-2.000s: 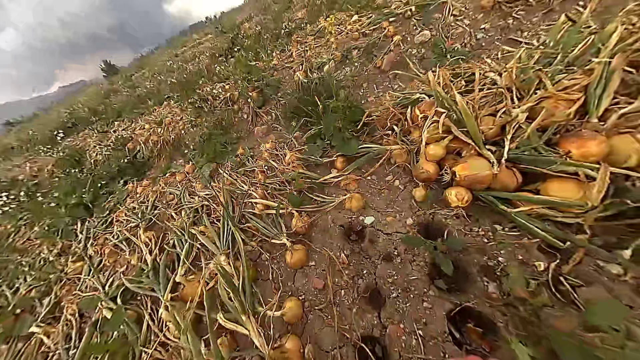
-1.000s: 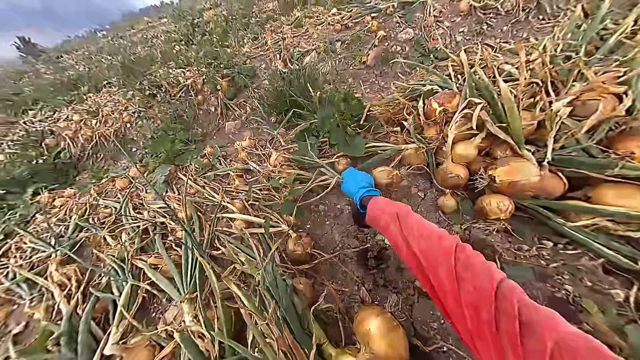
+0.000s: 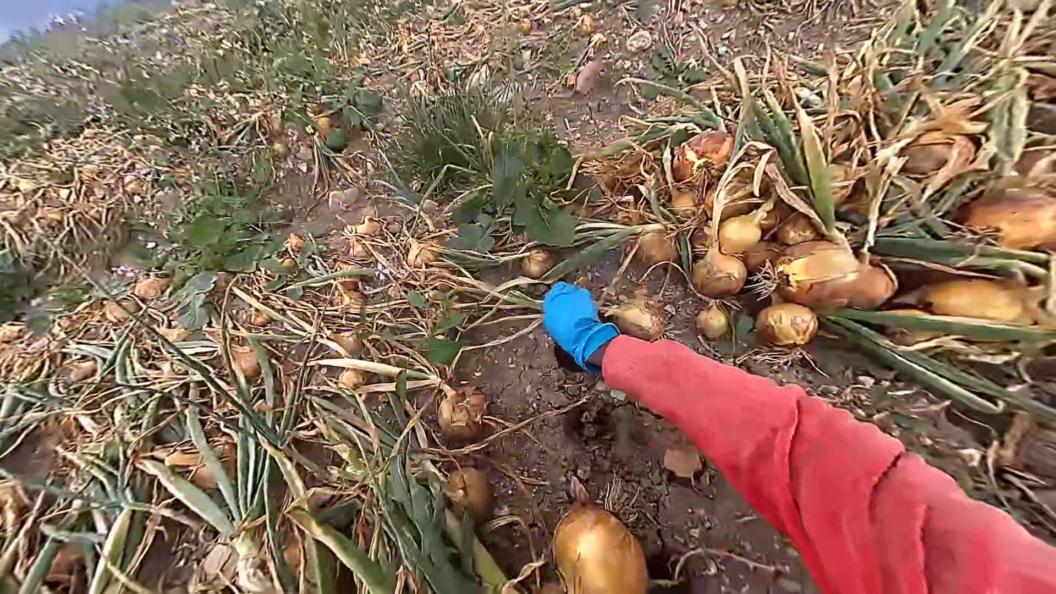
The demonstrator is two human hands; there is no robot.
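My right hand (image 3: 575, 323), in a blue glove below a red sleeve, is closed around the leafy tops of an onion (image 3: 635, 318), whose bulb lies just right of the glove. The fingers are curled and mostly hidden from the camera. A small onion (image 3: 537, 264) lies on the soil just beyond the glove. Nearer to me, a large golden onion (image 3: 600, 551) lies at the bottom edge of the view. My left hand is out of view.
A heap of onions with long drying tops (image 3: 825, 272) lies on the right. More onions and fallen leaves (image 3: 190, 487) cover the left. A green weed (image 3: 528, 194) grows beyond my hand. Cracked soil (image 3: 536, 371) runs between.
My right hand came into view from the right after the oldest frame and reached to the onion tops. Since one second ago it has stayed at about the same place on the ground.
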